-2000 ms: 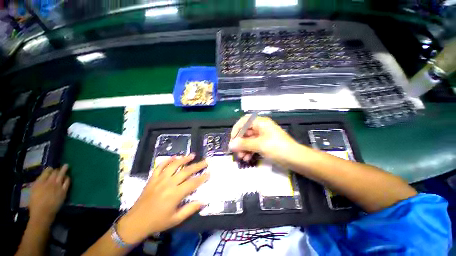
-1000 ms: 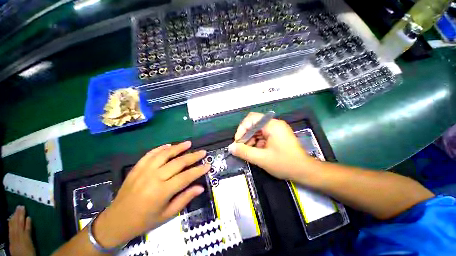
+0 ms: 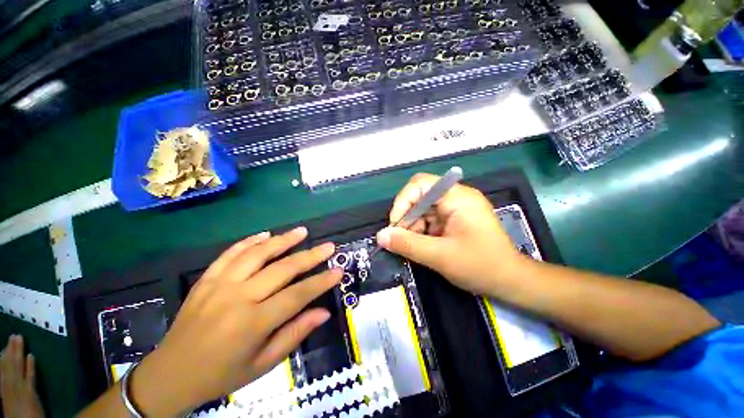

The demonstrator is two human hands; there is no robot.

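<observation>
A phone body (image 3: 387,339) with a white centre and yellow edges lies in the black carrier tray (image 3: 457,302). Several ringed parts show at its top end. My right hand (image 3: 449,233) grips metallic tweezers (image 3: 431,196), whose tip is over the phone's top end beside the rings. My left hand (image 3: 245,314) lies flat with fingers spread, fingertips at the left edge of the rings, holding nothing visible. White zigzag-edged strips (image 3: 326,393) lie across the lower part of the phones. Another phone body (image 3: 526,326) is on the right, and one (image 3: 130,331) on the left is partly covered by my hand.
A blue parts bin (image 3: 135,155) holds tan pieces (image 3: 181,163). Behind are stacked clear blister trays (image 3: 326,61), a white paper strip (image 3: 424,143) in front and a single blister tray (image 3: 604,122) at right. Perforated strips (image 3: 69,261) and another person's hand (image 3: 16,380) are at left.
The view has moved closer and turned towards the ringed phone top. The tweezers have moved from above the phone's ringed area to its right side. My left hand has come up beside the rings.
</observation>
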